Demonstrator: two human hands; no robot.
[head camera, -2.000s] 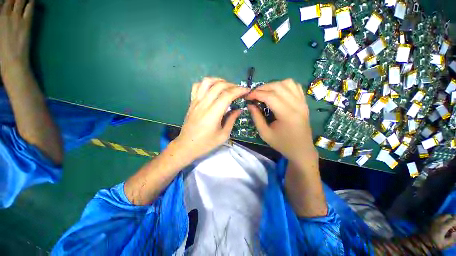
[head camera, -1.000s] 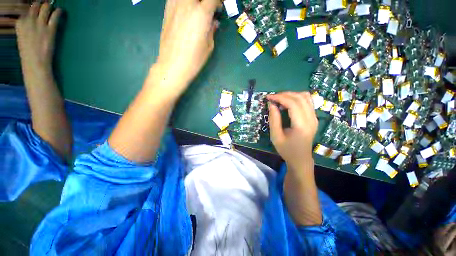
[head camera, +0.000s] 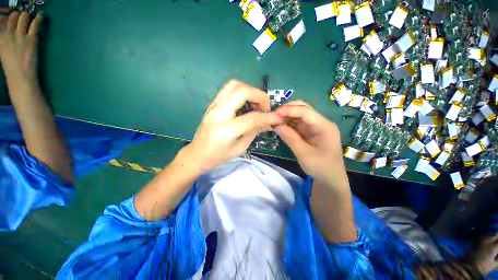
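Observation:
A green circuit board panel lies on the green mat at the bench's near edge, mostly hidden under my hands. Its top corner, with a small white-outlined oval part, shows above my fingers. A black strip stands out past the panel's top edge. My left hand and my right hand are bare and meet fingertip to fingertip over the panel. The fingers are pinched, but whatever is between them is hidden.
A large pile of board panels with white, yellow-banded cells covers the right side. Another group of boards lies at the far side. A small dark part lies left of the pile. Another person's hand rests at far left.
My left hand has come back from the far side of the bench to the panel and now meets my right hand. The panel's left-side cells are now covered.

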